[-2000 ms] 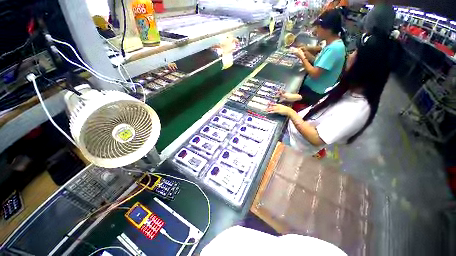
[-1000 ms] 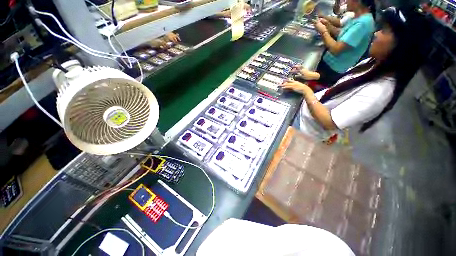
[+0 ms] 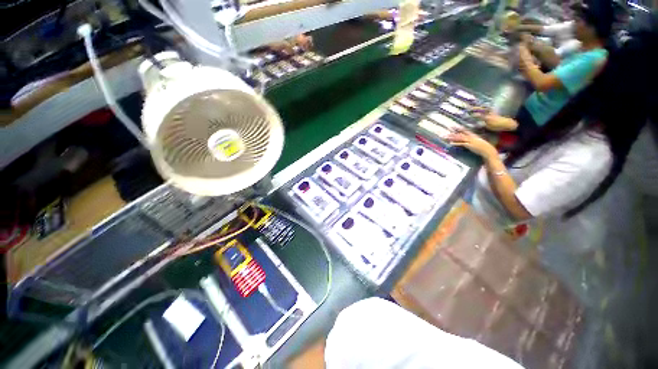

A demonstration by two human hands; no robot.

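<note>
Neither of my hands clearly shows. A white sleeve point(image 3: 404, 339) fills the bottom edge, with a small blurred patch of skin at its left; I cannot tell which part of the arm it is. A clear blister tray point(image 3: 386, 268) lies on the bench with several white phone backs point(image 3: 351, 171) in two rows. The red-keypad phone point(image 3: 242, 269) lies face up on the blue test fixture plate point(image 3: 270, 306), with a white cable point(image 3: 272, 297) at its lower end. A white card point(image 3: 183, 316) lies on the blue panel to its left.
A cream desk fan point(image 3: 216, 140) stands at the back left. A black-keypad phone point(image 3: 275, 227) lies beside the large-screened instrument point(image 3: 108, 249). Brownish empty trays point(image 3: 498, 285) sit on a carton at the right. A person in white point(image 3: 563, 173) reaches to another tray point(image 3: 440, 108) further along.
The view has swung left and tilted, so the fan, tray and phones sit further right. The white card has come fully into view. A skin patch now shows beside the white sleeve.
</note>
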